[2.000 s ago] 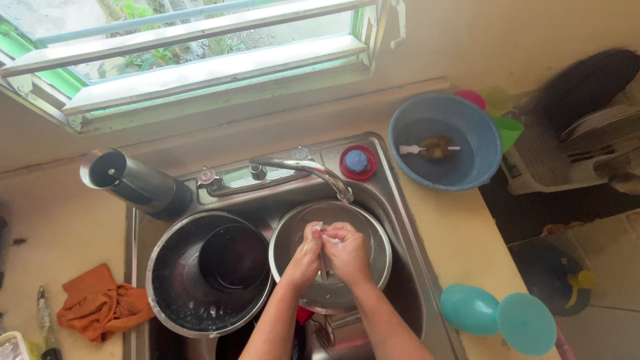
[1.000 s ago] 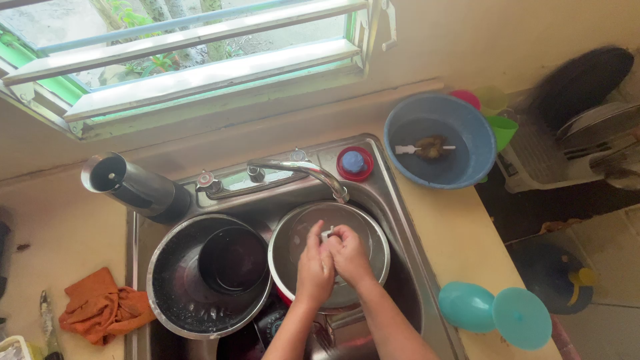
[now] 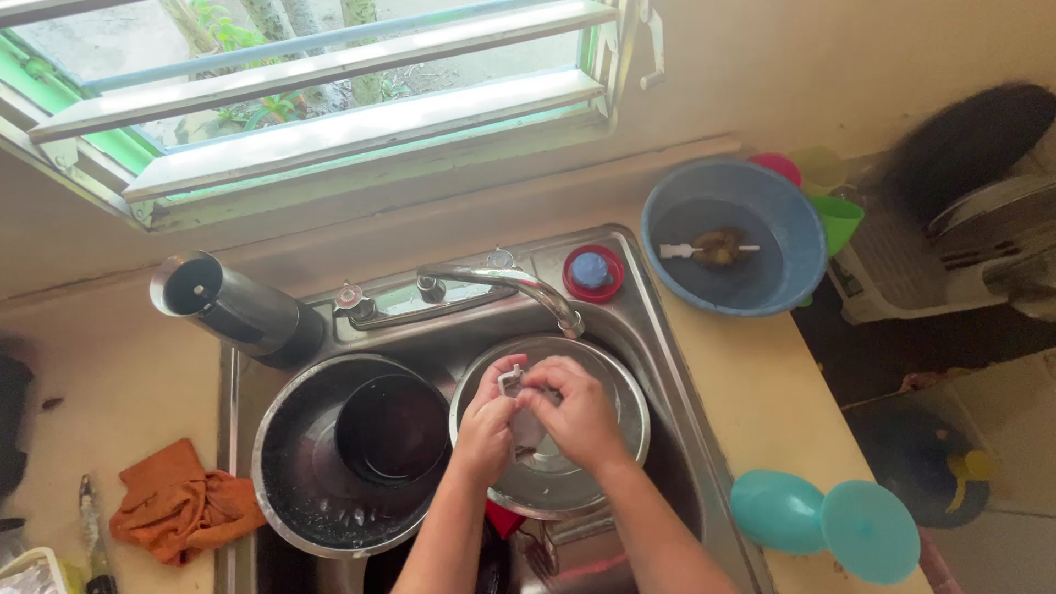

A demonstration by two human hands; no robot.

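Both hands meet over a round metal bowl (image 3: 606, 487) of water in the sink's right side. My left hand (image 3: 489, 425) holds a small white plastic piece (image 3: 511, 378) between thumb and fingers. The fingers of my right hand (image 3: 577, 408) close on the same piece from the right and partly cover it. Above the hands is the chrome faucet (image 3: 511, 280). On the left, a larger metal basin (image 3: 272, 487) holds a dark round pot (image 3: 392, 429) and liquid. Forks (image 3: 538, 554) and a red item (image 3: 503, 518) lie below the bowl.
A blue plastic basin (image 3: 734, 301) holds water and a brownish item on a white stick. A teal cup (image 3: 775, 511) and teal disc (image 3: 870, 532) lie at right. A steel container (image 3: 239, 309), orange cloth (image 3: 186, 507) and knife (image 3: 95, 536) are at left. A dish rack (image 3: 891, 280) stands far right.
My hands stay over the metal bowl, their fingers shifting around the small white piece. My right hand has turned more over it, and more of the piece now shows.
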